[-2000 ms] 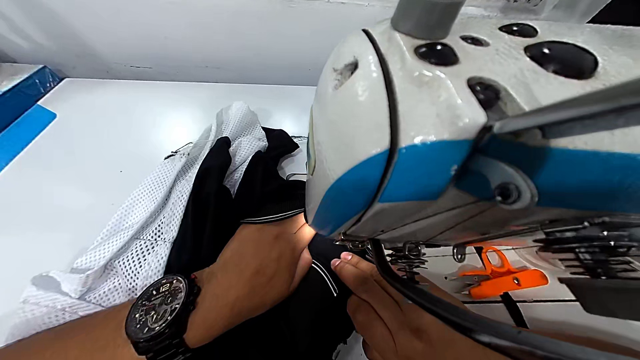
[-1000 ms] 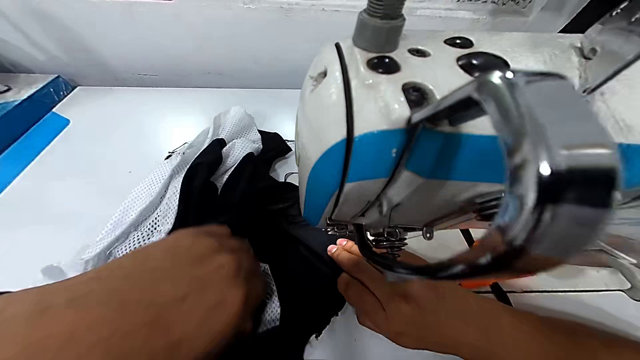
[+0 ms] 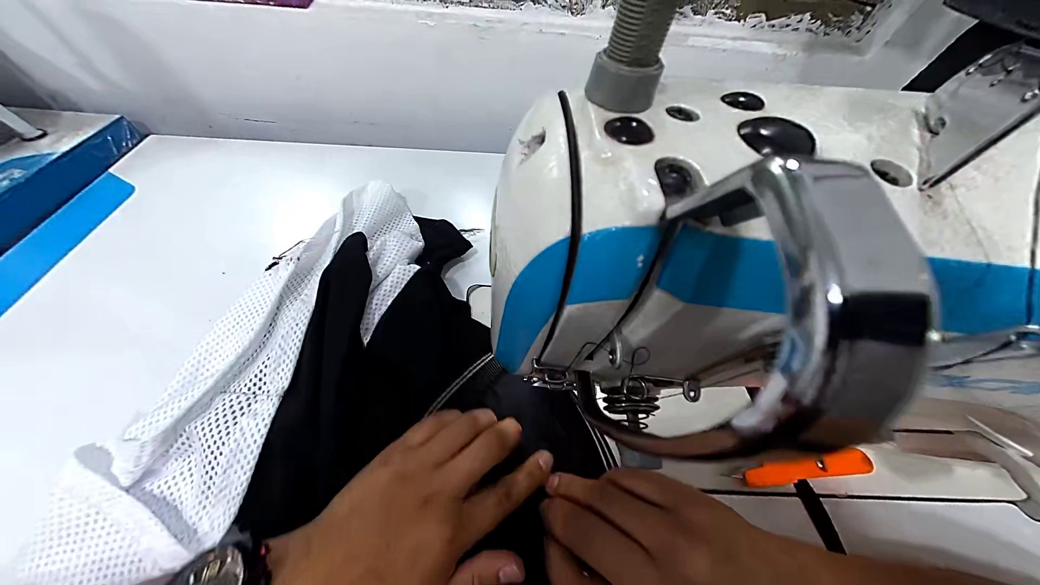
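Black fabric with white stripes (image 3: 422, 341) lies bunched at the left of the sewing machine head (image 3: 650, 268), part of it beneath the head's front end. White mesh fabric (image 3: 244, 366) runs along its left side. My left hand (image 3: 414, 496), with a wristwatch (image 3: 213, 567) at the wrist, lies on the black fabric, fingers pointing at the machine. My right hand (image 3: 642, 520) has its fingertips at the fabric's right part, close to my left fingertips; whether it pinches the cloth cannot be told. The needle area is mostly hidden.
A shiny metal lever (image 3: 861, 301) juts out before the machine head. An orange tool (image 3: 808, 469), likely thread snips, lies right of the hands on the machine bed. A blue-edged box (image 3: 73, 175) stands at the far left. A wall runs behind the white table (image 3: 187, 236).
My left hand, blurred over the fabric a second ago, now lies flat beside my right hand. Both hands are lower, farther from the needle area. The metal lever was not in front like this two seconds ago.
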